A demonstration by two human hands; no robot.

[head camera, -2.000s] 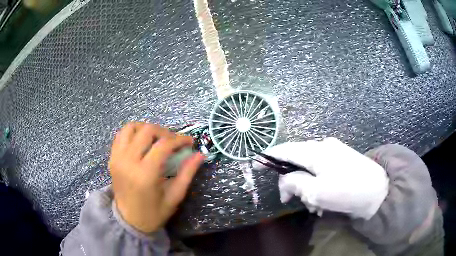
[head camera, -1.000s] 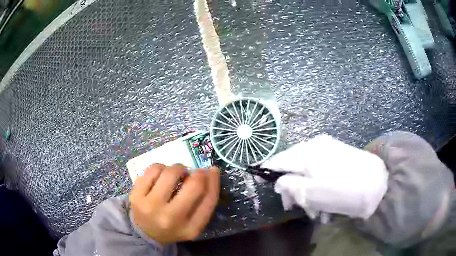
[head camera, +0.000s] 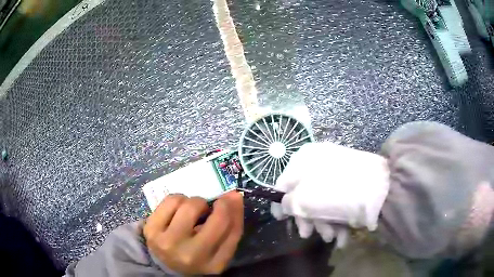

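Observation:
A pale teal handheld fan lies on the mat, its round grille [head camera: 277,150] at right and its flat handle [head camera: 181,182] at left. The open neck [head camera: 230,170] between them shows a small board with coloured parts and dark wires. My bare left hand [head camera: 197,231] is at the handle's near edge, fingers curled, fingertips close to the neck. My gloved right hand [head camera: 334,189] covers the grille's lower right. It grips dark tweezers [head camera: 264,192] whose tip points left at the neck's near side, close to my left fingertips.
Silvery bubble mat [head camera: 135,92] covers the table. A pale tape strip [head camera: 236,57] runs from the top edge down to the grille. More teal fan units [head camera: 445,43] lie at the upper right. A pale rail [head camera: 46,40] curves along the upper left.
My left hand moved off the handle's face to its near edge, uncovering the handle. The right hand and tweezers moved left to the neck. The fan shifted slightly right and nearer me.

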